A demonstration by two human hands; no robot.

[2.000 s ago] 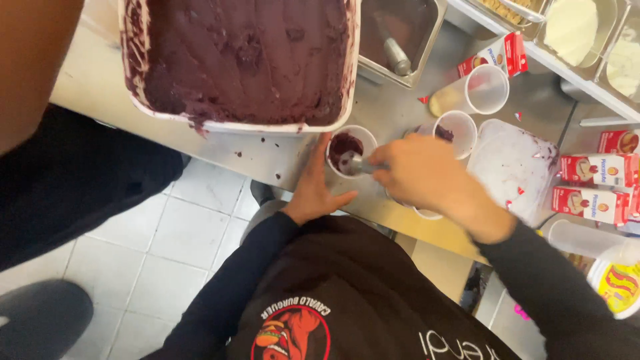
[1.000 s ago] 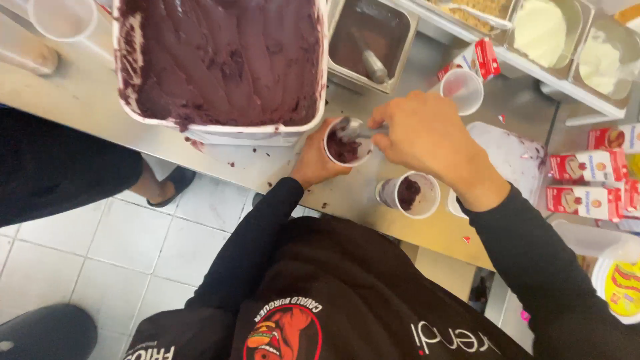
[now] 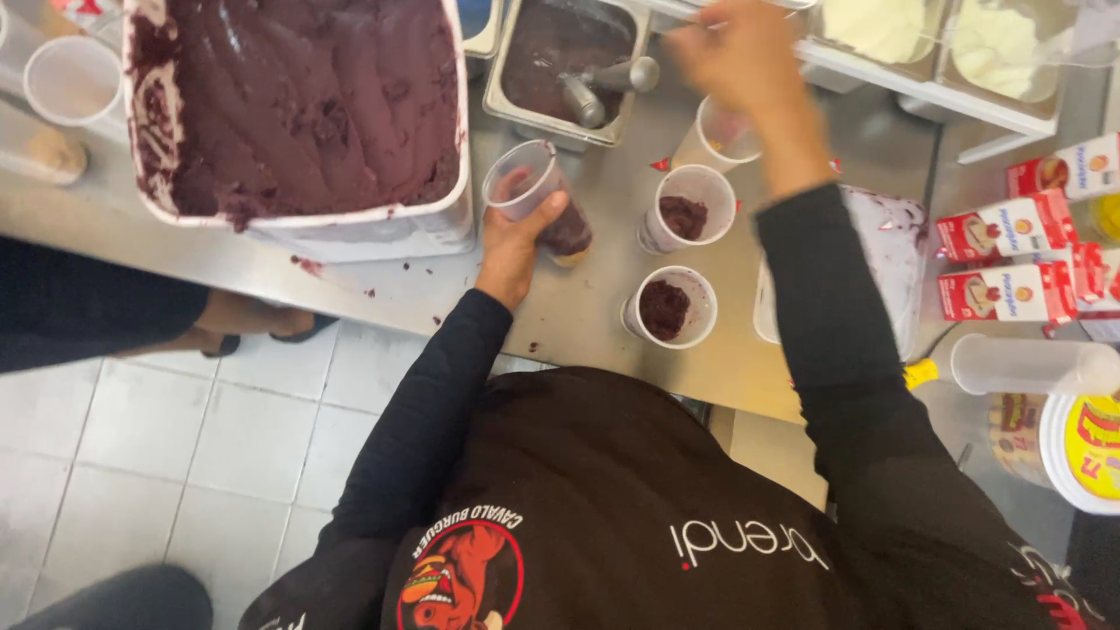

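My left hand (image 3: 516, 249) holds a clear plastic cup (image 3: 564, 197), tilted, with purple frozen açaí-like cream inside and a paler layer at its base. My right hand (image 3: 739, 52), blurred, is raised above the far side of the counter; whether it holds anything cannot be told. Two scoop handles (image 3: 584, 101) lie in a steel pan of dark sauce (image 3: 560, 52). Two more cups with purple cream, one (image 3: 691, 210) behind the other (image 3: 672, 308), stand right of my left hand. Beyond them is another cup (image 3: 722, 131), partly behind my right wrist.
A large white tub (image 3: 350, 236) of purple cream stands at the left. Stained white lid or tray (image 3: 910, 289) lies under my right forearm. Red and white cartons (image 3: 1006, 293), a clear container (image 3: 1032, 366) and a yellow-labelled tub (image 3: 1085, 446) are at the right. Another person's legs (image 3: 236, 324) show at left.
My right hand has left the held cup and moved up and right. A scoop was in that cup earlier; two handles now show in the sauce pan. The held cup is tilted now.
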